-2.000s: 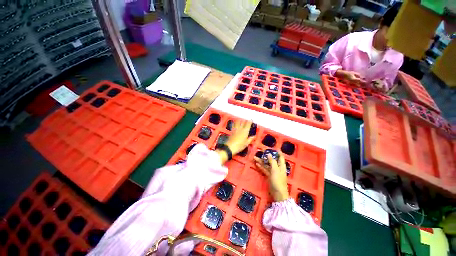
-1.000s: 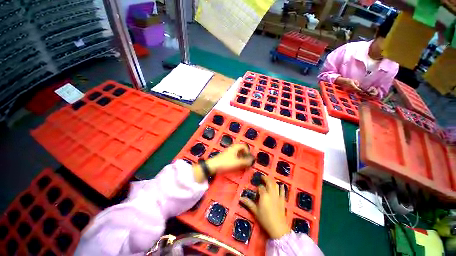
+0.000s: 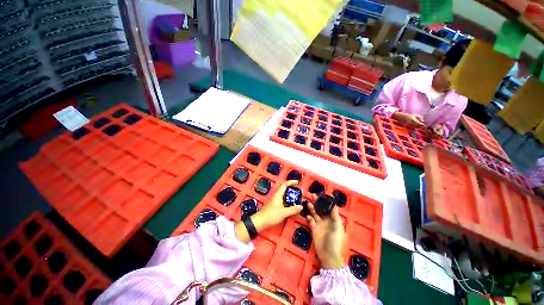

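My left hand (image 3: 275, 208) holds a small dark watch-like unit (image 3: 292, 196), whose face shows blue-white light, above the middle of the red-orange working tray (image 3: 280, 253). My right hand (image 3: 329, 238) holds another dark unit (image 3: 324, 204) at its fingertips, close to the right of the first one. The tray lies directly before me, with dark units in many of its square pockets and bare pockets along its right side and lower middle. My forearms and hands hide part of the tray.
A filled tray (image 3: 325, 136) lies just beyond on a white sheet (image 3: 396, 209). A mostly empty tray (image 3: 128, 173) is at left, a filled one (image 3: 51, 262) lower left. A tilted tray (image 3: 477, 205) and cables stand right. A clipboard (image 3: 212, 110) and a person in pink (image 3: 417, 98) are behind.
Both hands have lifted from the tray pockets and come together. Each now holds a unit, and the left one's face is lit. The camera view has shifted slightly.
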